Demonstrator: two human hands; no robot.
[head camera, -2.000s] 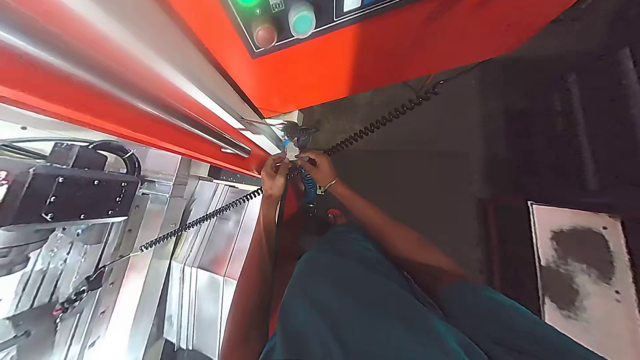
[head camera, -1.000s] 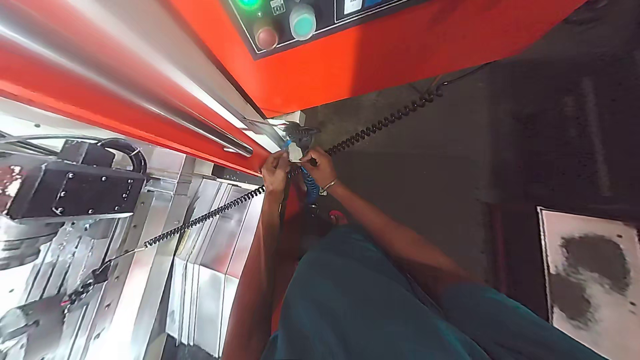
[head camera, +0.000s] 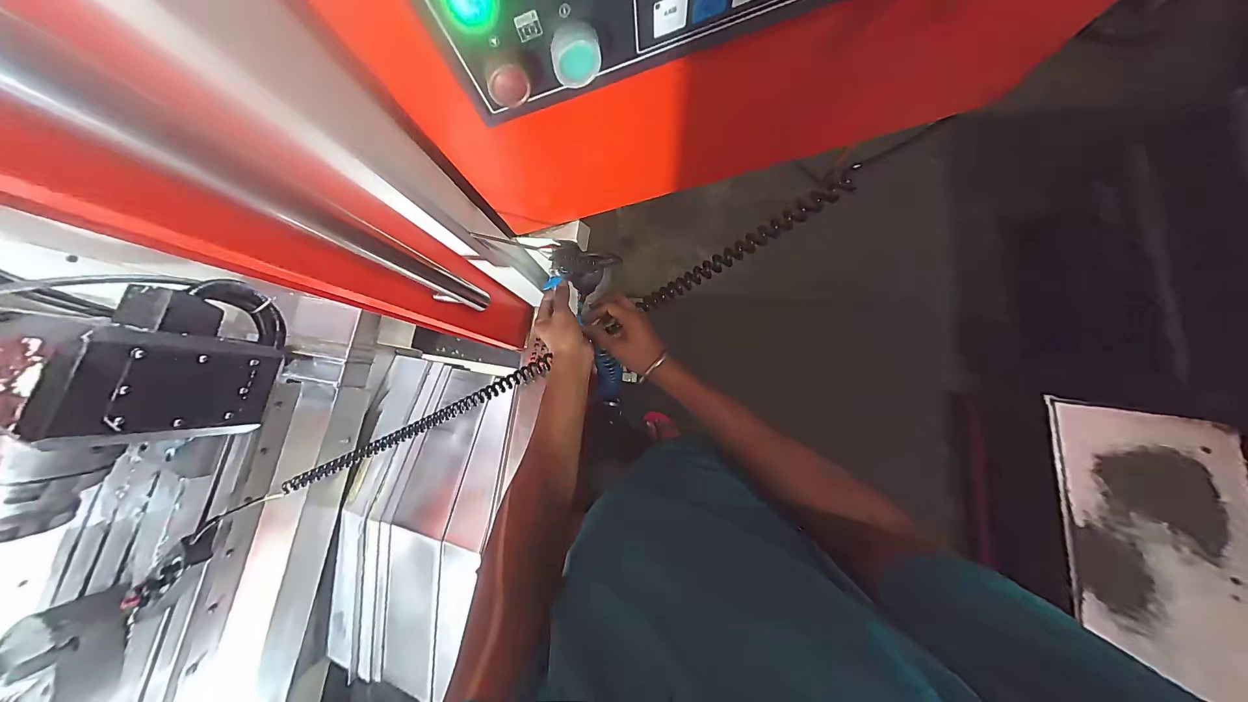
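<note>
My left hand (head camera: 564, 327) grips a small pale piece (head camera: 571, 294) with a blue part by the machine's door frame. Close on its right, my right hand (head camera: 624, 331) has its fingers curled together at a small dark thing, too small to name. Just above both hands is a dark fitting (head camera: 581, 263). A blue coiled hose (head camera: 608, 375) hangs below them. A black coiled cable (head camera: 419, 425) stretches from near my left hand down into the machine, and another black coiled cable (head camera: 751, 249) runs up to the right from beside my right hand.
A red machine panel (head camera: 585, 156) with a lit green button, a red button and a teal button (head camera: 577, 57) spans the top. At left are a steel door handle bar (head camera: 390, 255), a black housing (head camera: 156, 380) and metal way covers (head camera: 409, 575). A stained pale board (head camera: 1160, 526) lies at right.
My right hand has drawn slightly away from the pale piece, which both hands were touching before. My left hand stays at the same place by the door frame.
</note>
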